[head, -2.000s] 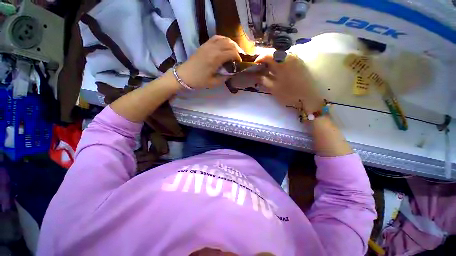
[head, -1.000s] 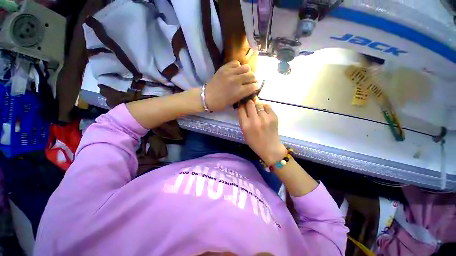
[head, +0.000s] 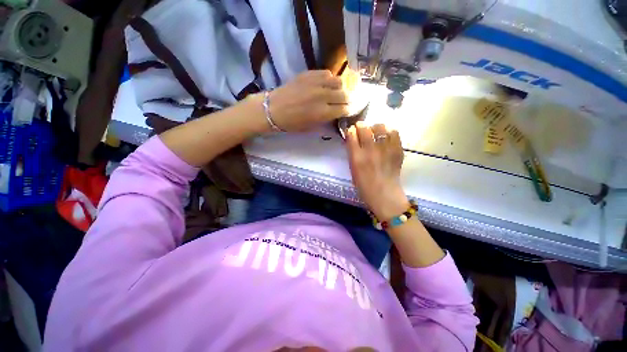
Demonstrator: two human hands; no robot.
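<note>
A white and brown garment (head: pixel 206 58) lies heaped on the machine table, left of the needle area. My left hand (head: pixel 311 102) lies on its brown part, fingers bent at the seam edge just left of and in front of the presser foot (head: pixel 370 74). My right hand (head: pixel 375 155) is in front of the needle area, with thumb and fingertips pinching a small dark folded edge (head: pixel 352 122) of the cloth. The bright lamp glare partly hides the fingertips and the needle.
The white sewing machine (head: pixel 512 72) with "JACK" lettering stands behind. Yellow printed paper pieces (head: pixel 493 134) and a green-and-orange tool (head: pixel 537 175) lie on the table at right. A blue basket (head: pixel 31 165), red-and-white bag (head: pixel 81 196) and beige machine (head: pixel 45 41) are at left. Pink cloth (head: pixel 570 309) is lower right.
My right hand has come down from beside the needle to in front of it, still pinching the edge. Since one second ago, my left hand has shifted slightly up, away from my right.
</note>
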